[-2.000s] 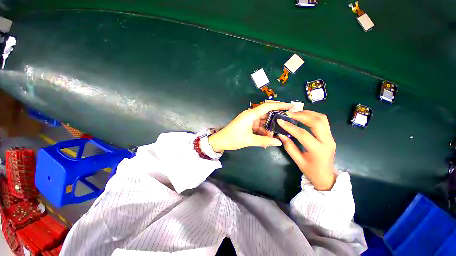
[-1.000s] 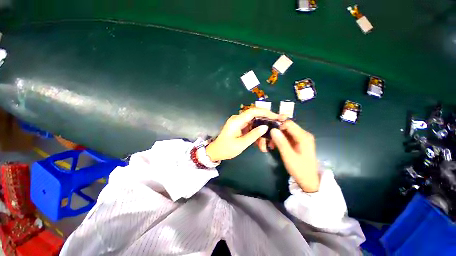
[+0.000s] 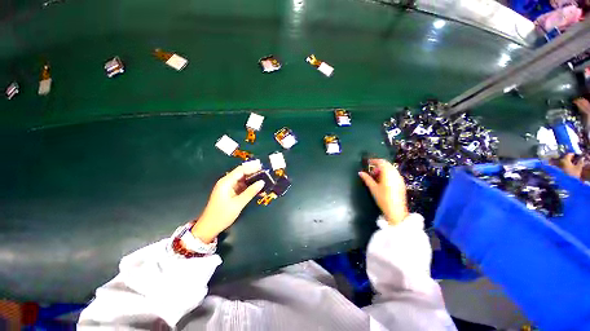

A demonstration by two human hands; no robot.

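Observation:
My left hand (image 3: 229, 197) holds a small dark square unit (image 3: 260, 178) between thumb and fingers, above the dark-green surface. Another dark piece (image 3: 281, 185) is right beside it; I cannot tell if they touch. My right hand (image 3: 387, 187) is apart from it to the right, with a small dark piece (image 3: 369, 161), likely a spring clip, at its fingertips. White display modules (image 3: 227, 144) with orange-brown flex cables lie just beyond my left hand. Dark-rimmed housings (image 3: 285, 137) lie near them.
A large heap of black and silver clips (image 3: 440, 142) lies right of my right hand. A blue bin (image 3: 511, 249) with more clips stands at the right. More modules and housings (image 3: 270, 63) lie on the far green surface. A metal bar (image 3: 524, 64) and another person's hand (image 3: 572, 165) are at the right.
The view has swung right, bringing the clip heap and blue bin into view. My hands have separated; the left keeps the dark unit, and the right has moved right toward the heap.

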